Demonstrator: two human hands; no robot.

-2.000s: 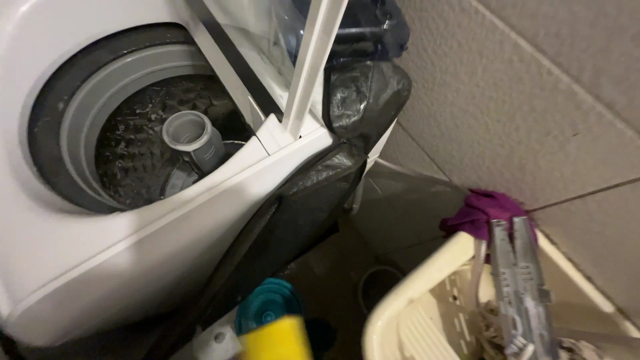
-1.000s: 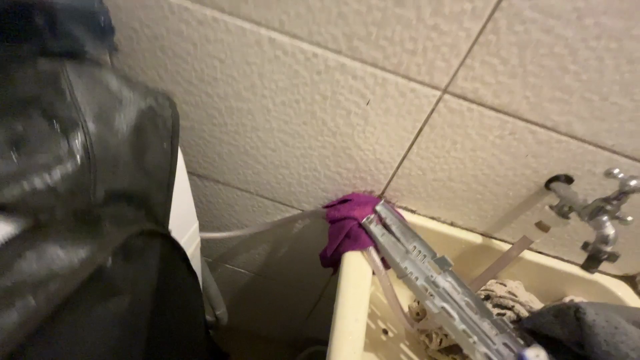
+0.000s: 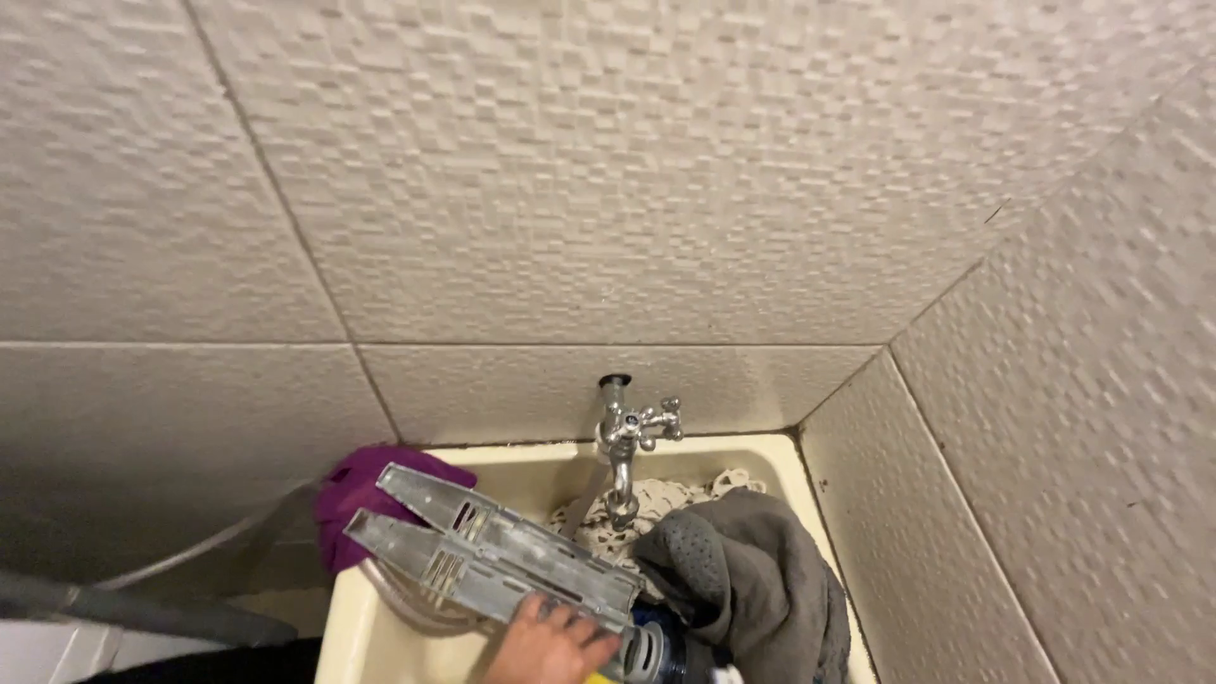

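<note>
One hand (image 3: 551,646), at the bottom centre, rests its fingers on the near edge of a pair of long grey slotted pieces (image 3: 503,551); whether it is left or right is not certain, though it enters from the lower left. A yellow thing shows just under its fingers. The grey pieces lie across a cream laundry sink (image 3: 347,627), their tapered ends over a purple cloth (image 3: 356,494). Right of the hand is a dark blue container with a grey top (image 3: 648,651), partly cut off. My other hand is not seen.
A chrome tap (image 3: 622,446) juts from the tiled wall (image 3: 608,237) over the sink. Grey cloth (image 3: 760,579) and cream lace fabric (image 3: 655,503) lie in the basin. A pale hose (image 3: 199,546) runs left from the sink, above a dark bar (image 3: 142,613).
The view has swung far right from the washing machine to the sink. A hand has come into view at the grey pieces, which now lie at a flatter angle across the sink.
</note>
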